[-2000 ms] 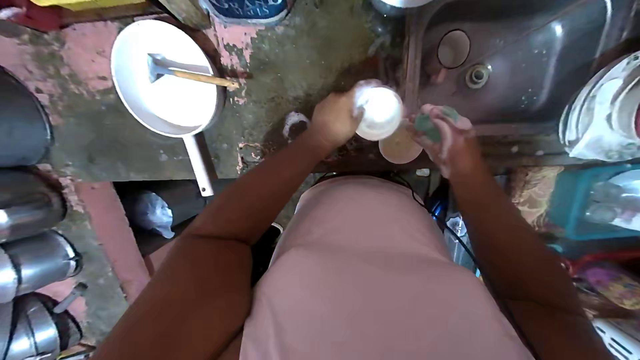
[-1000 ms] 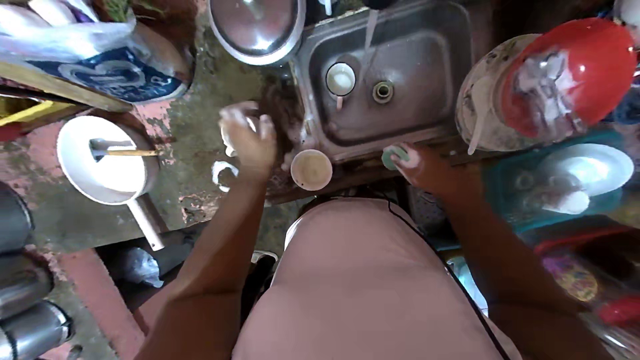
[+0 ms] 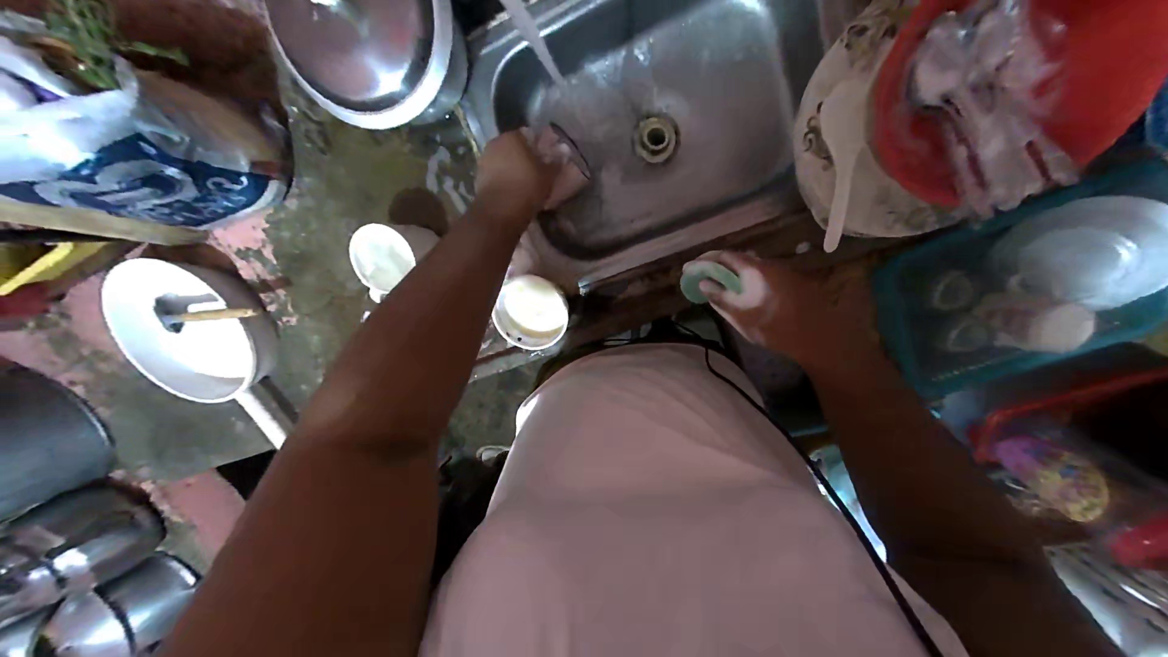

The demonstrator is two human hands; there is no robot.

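Observation:
My left hand [image 3: 518, 169] is closed around a cup [image 3: 568, 169] with a dark rim, tilted at the left side of the metal sink [image 3: 721, 196], close to a stream of running water [image 3: 536, 41]. Over the sink's front edge, my right hand [image 3: 762, 297] holds a round green scrubbing sponge [image 3: 709, 280], with suds on its fingers. A tub of pale liquid [image 3: 531, 312] stands by the sink's front left corner. Left of it, partly behind my left forearm, is a white cup [image 3: 381, 258] on the counter. The sink's drain [image 3: 656, 138] is uncovered.
A white saucepan [image 3: 182, 360] with a wooden-handled utensil lies at left. A lidded metal pot [image 3: 365, 55] stands beside the sink. At right are a red bowl [image 3: 1086, 82] with cutlery, a plate with a spoon, and a teal basket [image 3: 899, 310] of dishes.
My left hand has moved from the counter into the sink and taken hold of the cup that stood there. A white cup now rests on the counter. My right hand keeps the sponge.

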